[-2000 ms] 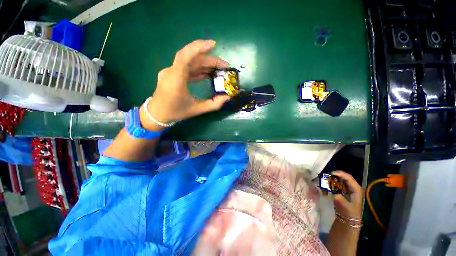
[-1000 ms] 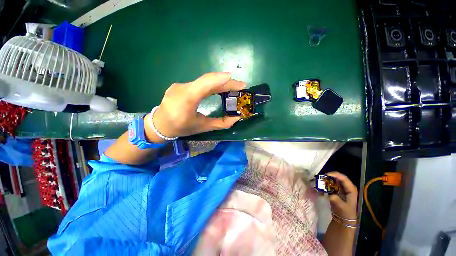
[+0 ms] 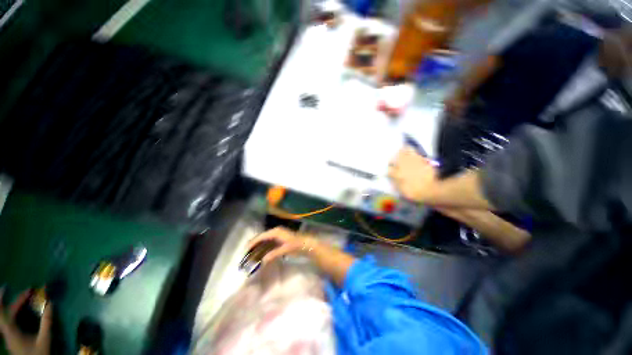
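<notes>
The picture is blurred. My left hand is cut off by the left edge at the lower left, fingers around a small dark unit with a gold and white inside. My right hand is over the lap, holding a dark palm-sized unit at its fingertips. An opened watch-like unit lies on the green bench, its dark glossy display part beside it. Another dark piece lies near the bottom edge, partly cut off.
A black blister tray lies left of a white machine bed. Small dark parts and a thin strip lie on the bed. A red knob and an orange cable are at its front. Another person's arm reaches over the bed from the right.
The view has swung right, so the bench units and my left hand now show at the lower left. The machine bed and another person have come into view. Both hands still hold units.
</notes>
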